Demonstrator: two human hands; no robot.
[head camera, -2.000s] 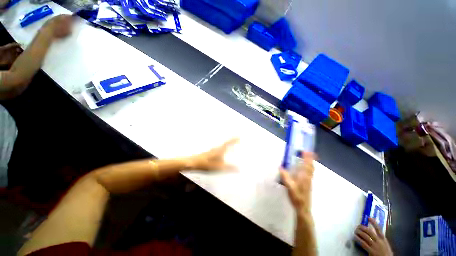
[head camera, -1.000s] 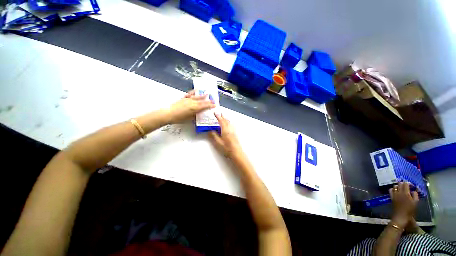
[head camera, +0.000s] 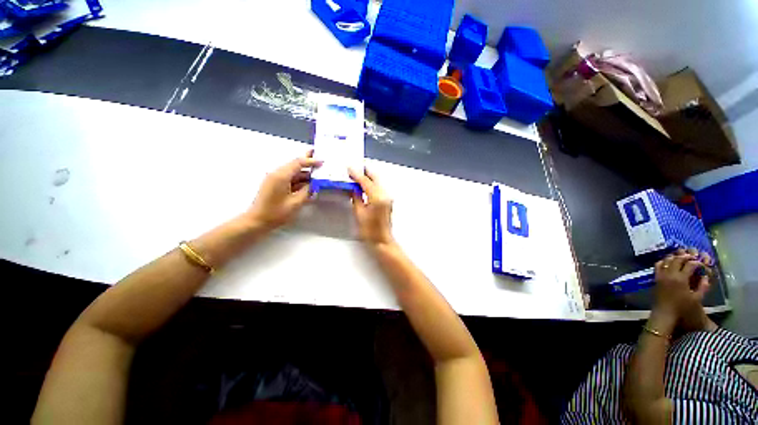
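A white and blue retail carton (head camera: 339, 139) is held between my two hands, its far end over the dark band and its blue near edge towards me. My left hand (head camera: 287, 192) grips the near left corner. My right hand (head camera: 373, 207) grips the near right corner. Both hands are bare; my left wrist has a gold bracelet. Another retail carton (head camera: 516, 232) lies face up on the white bench (head camera: 150, 207) to the right, its blue side to the left.
Blue bins (head camera: 399, 83) and an orange tape roll (head camera: 449, 93) stand behind the dark band. Thin clear plastic strips (head camera: 283, 95) lie on the band. A neighbouring worker's hands (head camera: 683, 278) are by a packed carton row (head camera: 665, 224). A loose carton pile (head camera: 41, 25) is far left.
My left hand has moved from on top of the held carton to its near left corner. My right hand is now at the near right corner. The view has shifted slightly.
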